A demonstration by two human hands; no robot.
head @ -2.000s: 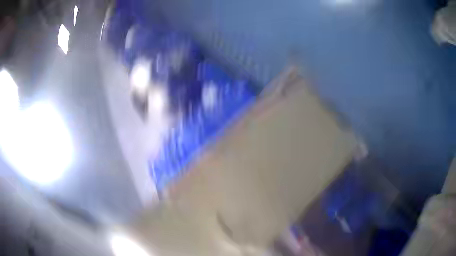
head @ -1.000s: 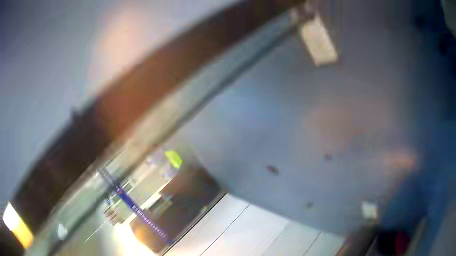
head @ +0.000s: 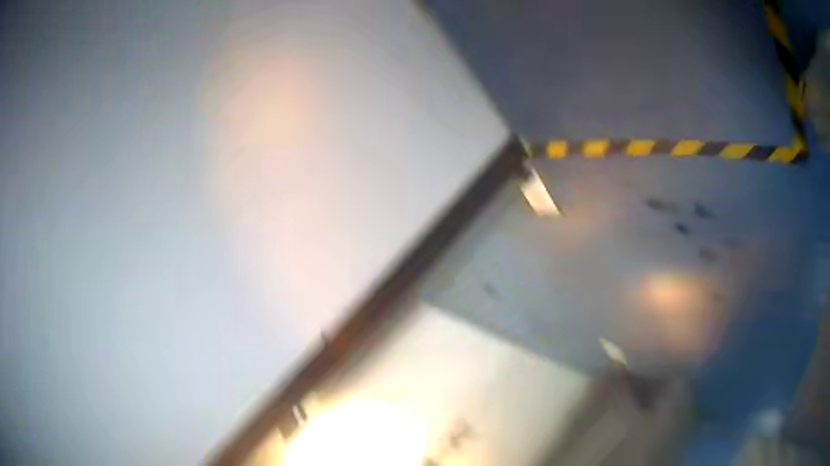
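Neither of my hands can be made out in the head view. Nearest in front of me is a large pale grey-white flat surface (head: 164,209) that fills the left half. A dark brown edge strip (head: 409,246) runs diagonally along its right side. The view is blurred and tilted, and I cannot tell what the surface belongs to.
Yellow-black striped tape (head: 664,147) crosses the grey-blue floor (head: 619,73) at the upper right. Small dark specks lie on the floor. A pale panel (head: 491,373) and a bright glare (head: 359,437) are at the bottom. A small white strip (head: 540,193) sits by the brown edge.
The camera view has swung. The cardboard-coloured box and blue crates seen two seconds ago are out of view. The pale surface now fills more of the left, and the striped tape has appeared.
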